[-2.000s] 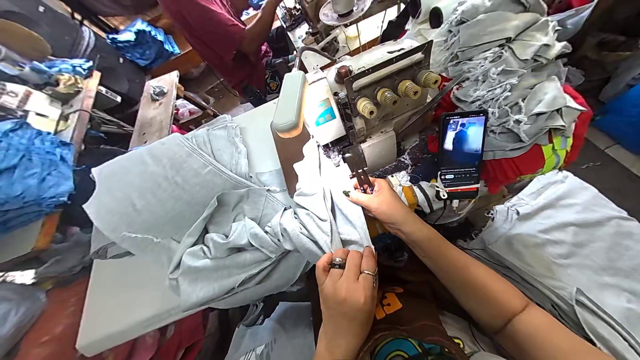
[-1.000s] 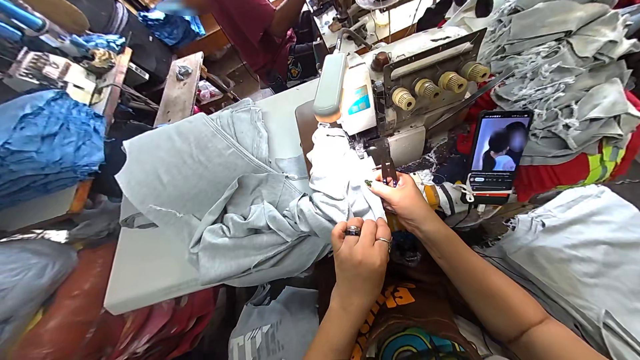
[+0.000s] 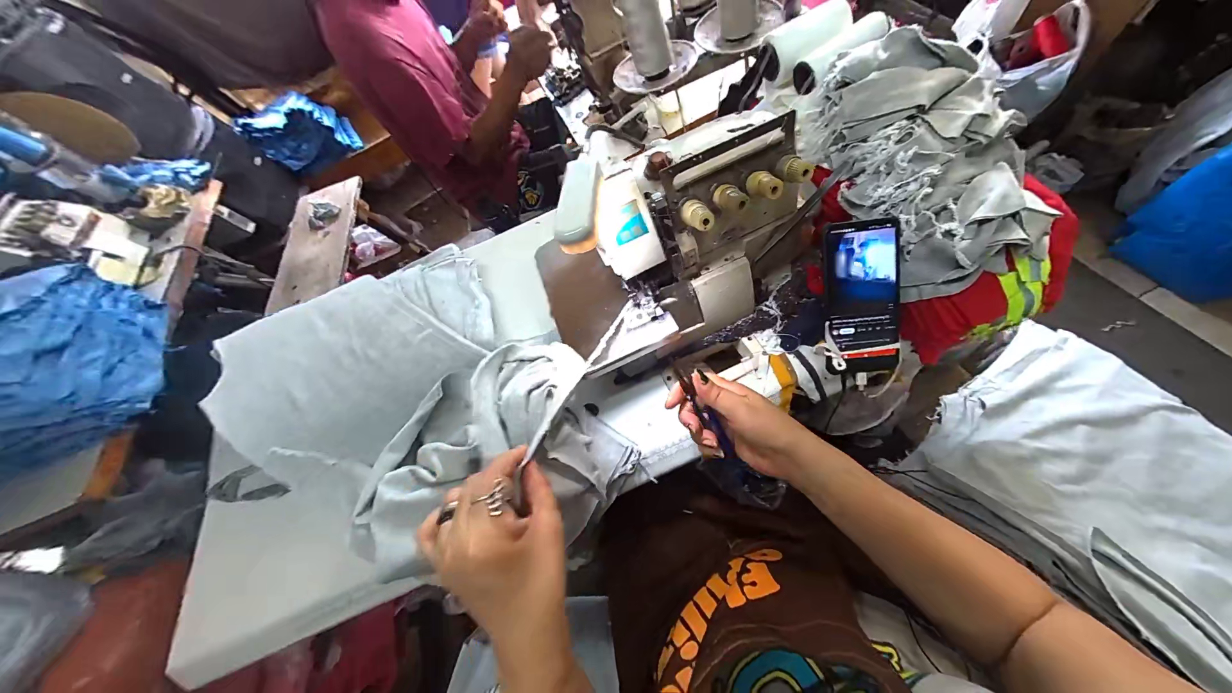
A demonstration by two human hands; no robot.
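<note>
My left hand [image 3: 505,534], with rings on its fingers, pinches the edge of a light grey denim garment [image 3: 356,356] that lies bunched on the white machine table [image 3: 260,597]. A strip of its edge runs up toward the needle area of an overlock sewing machine [image 3: 712,202]. To the right, my right hand [image 3: 727,423] holds small dark-bladed scissors or thread snips [image 3: 710,420], pointing up near the front edge of the machine bed. Their blades are apart from the fabric. Whether the blades are closed I cannot tell.
A lit phone [image 3: 862,289] stands right of the machine. Behind it is a pile of grey cut fabric [image 3: 924,144] on red cloth. More grey fabric [image 3: 1078,481] lies at right, blue fabric [image 3: 77,356] at left. A person in a maroon shirt [image 3: 404,87] is beyond the table.
My left hand has moved left, away from the machine, with the garment edge. The cloth that lay under the presser area has been drawn out toward the left. My right hand is now apart from the cloth.
</note>
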